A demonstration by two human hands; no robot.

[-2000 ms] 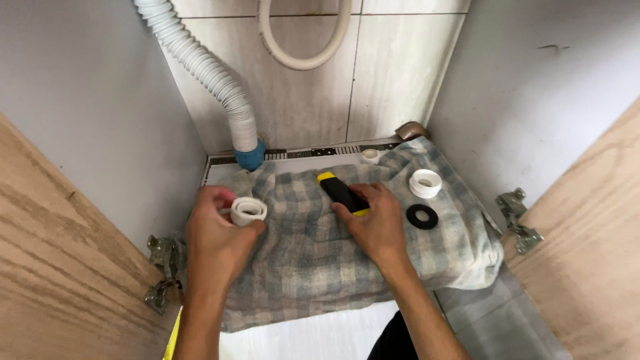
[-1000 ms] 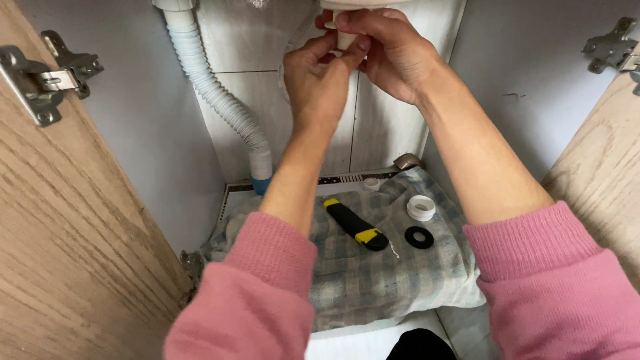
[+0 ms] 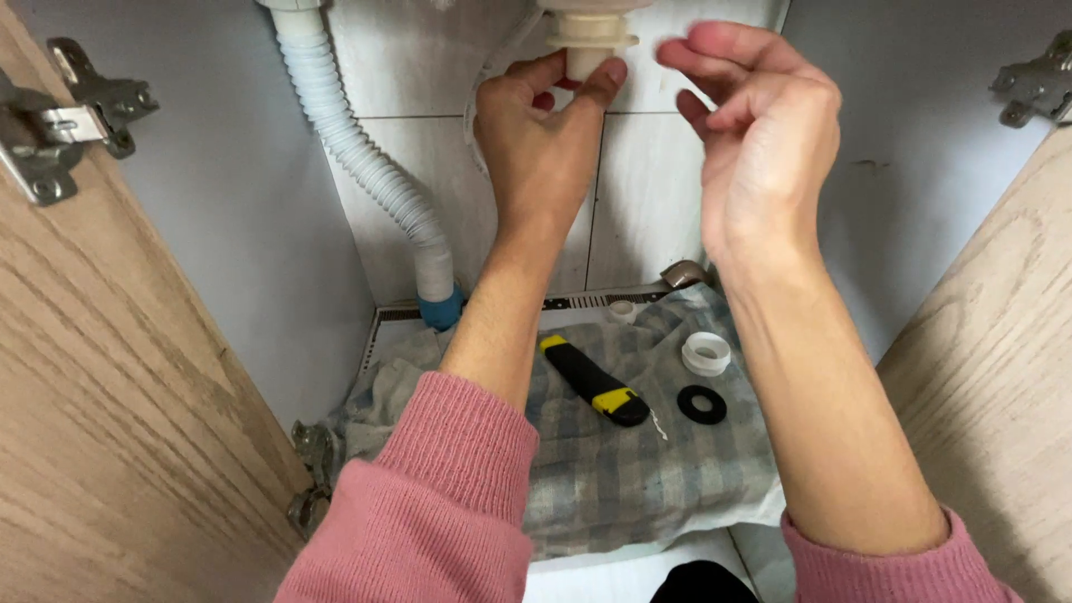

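Note:
Under the drain fitting [image 3: 590, 29] at the top centre, my left hand [image 3: 540, 126] pinches a short cream plastic pipe piece [image 3: 586, 64] between thumb and fingers. Just right of the fitting, my right hand [image 3: 758, 126] is raised with curled, slightly spread fingers and holds nothing. Below, on a checked cloth [image 3: 620, 477], lie a black and yellow utility knife [image 3: 593, 381], a white plastic ring nut [image 3: 706, 354] and a flat black rubber washer [image 3: 702, 404]. A smaller white ring [image 3: 621, 312] sits at the cloth's back edge.
A grey corrugated drain hose [image 3: 360, 159] runs down the left to a blue end cuff [image 3: 440, 309]. Wooden cabinet doors with metal hinges [image 3: 79, 121] flank both sides. A brownish elbow-shaped piece [image 3: 685, 274] rests by the tiled back wall.
Both hands have risen from the cloth to the drain fitting, and the knife was let go onto the cloth. Since one second ago my right hand has moved off the fitting to the right.

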